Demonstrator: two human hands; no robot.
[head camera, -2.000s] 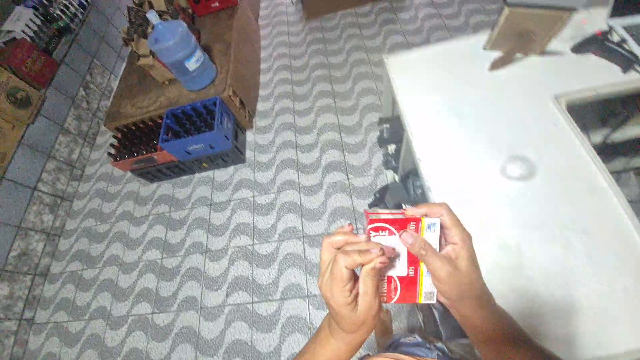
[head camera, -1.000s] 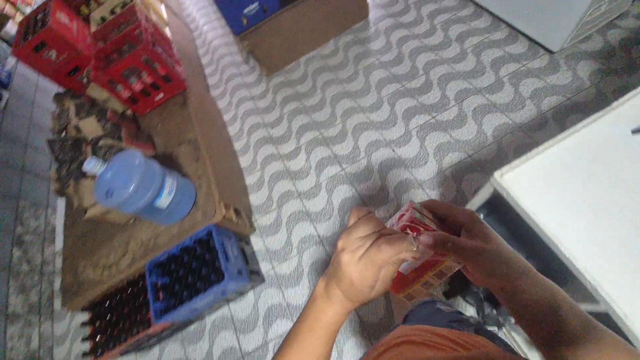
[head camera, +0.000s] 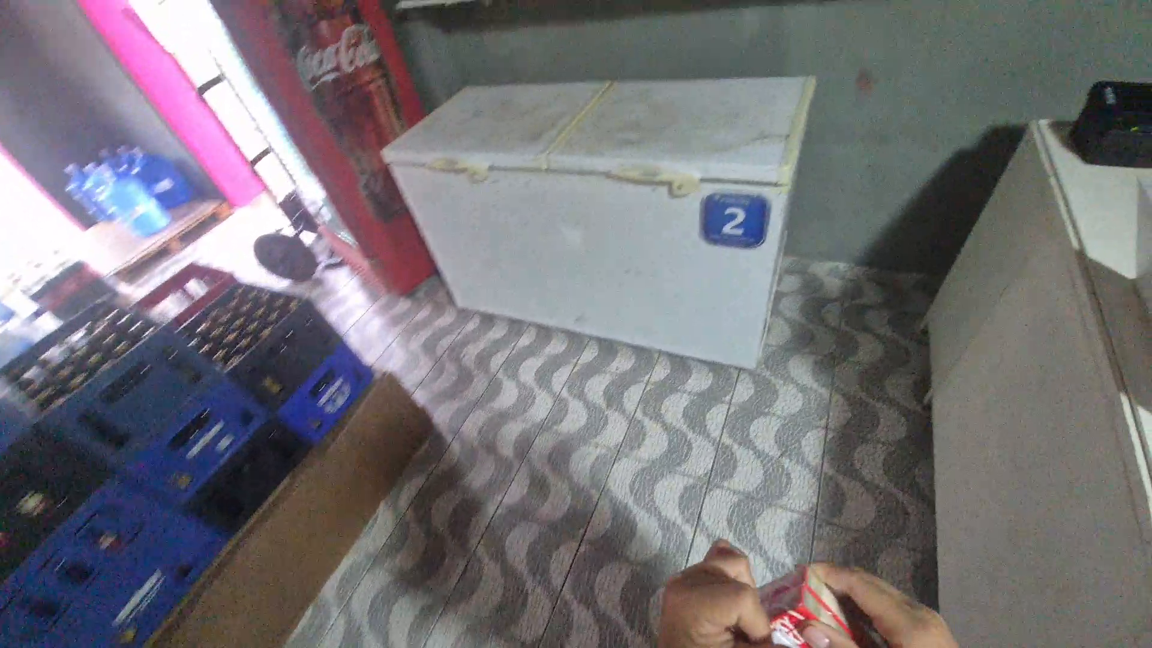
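Note:
Low at the right of the head view, my left hand (head camera: 715, 601) and my right hand (head camera: 886, 607) meet around a small red and white packet (head camera: 796, 612). The fingers of my right hand wrap its right side, with the thumb across its front. My left hand is bent against its left side, the fingertips hidden. The lower part of the packet lies below the frame's edge. Whether its top is open, I cannot tell.
A white chest freezer (head camera: 594, 243) stands ahead against the wall, beside a red drink cooler (head camera: 351, 117). Stacked blue bottle crates (head camera: 198, 441) rest on a brown platform (head camera: 306, 522) at left. A counter (head camera: 1035, 378) stands at right, with a black device (head camera: 1116, 121) on top.
The view has swung up and away from the floor and white counter, to the freezer and cooler. Both hands stay on the packet and now sit at the frame's bottom edge.

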